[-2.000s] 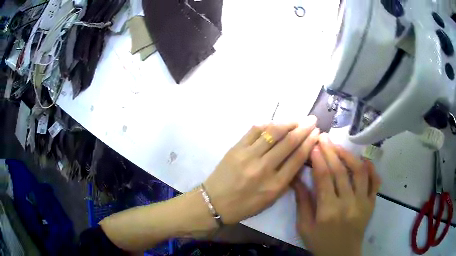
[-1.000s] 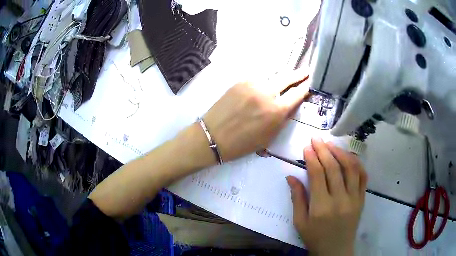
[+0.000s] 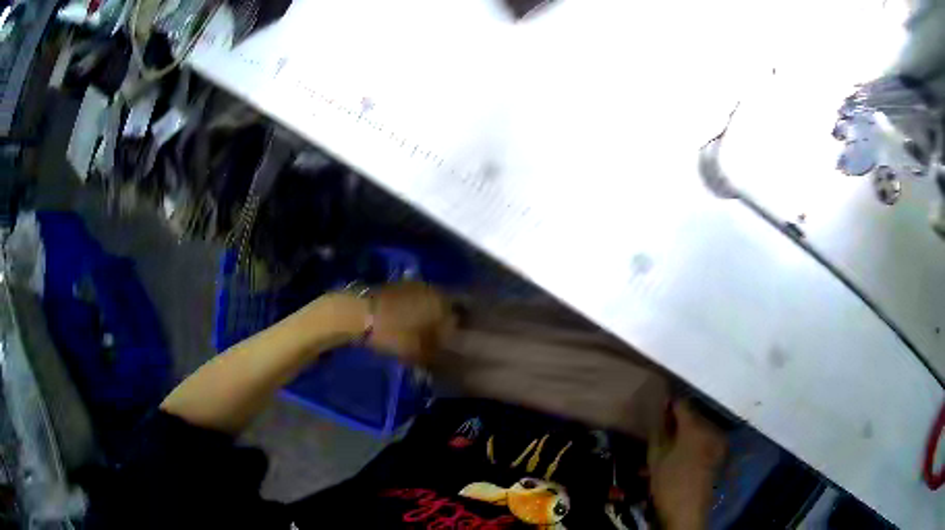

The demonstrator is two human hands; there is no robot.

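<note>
The stack of taupe pieces (image 3: 560,362) lies at my lap, below the front edge of the white table, and is blurred. My left hand (image 3: 412,323) is at the stack's left end, with the fingers blurred against the cloth. My right hand (image 3: 684,455) is at the stack's right end, close under the table edge. Its fingers look closed around the cloth end. The needle area of the sewing machine (image 3: 870,145) shows as small shiny metal parts at the upper right.
The white table (image 3: 580,155) has ruler marks along its front edge. A blue plastic basket (image 3: 363,388) stands on the floor below. Hanging cloth scraps with white tags (image 3: 135,114) are at the upper left. The red scissors handle (image 3: 936,450) is cut off at the right edge.
The view has tilted down to the lap. Both hands have moved from the tabletop by the needle to the taupe stack below the edge. The dark pile is almost out of view.
</note>
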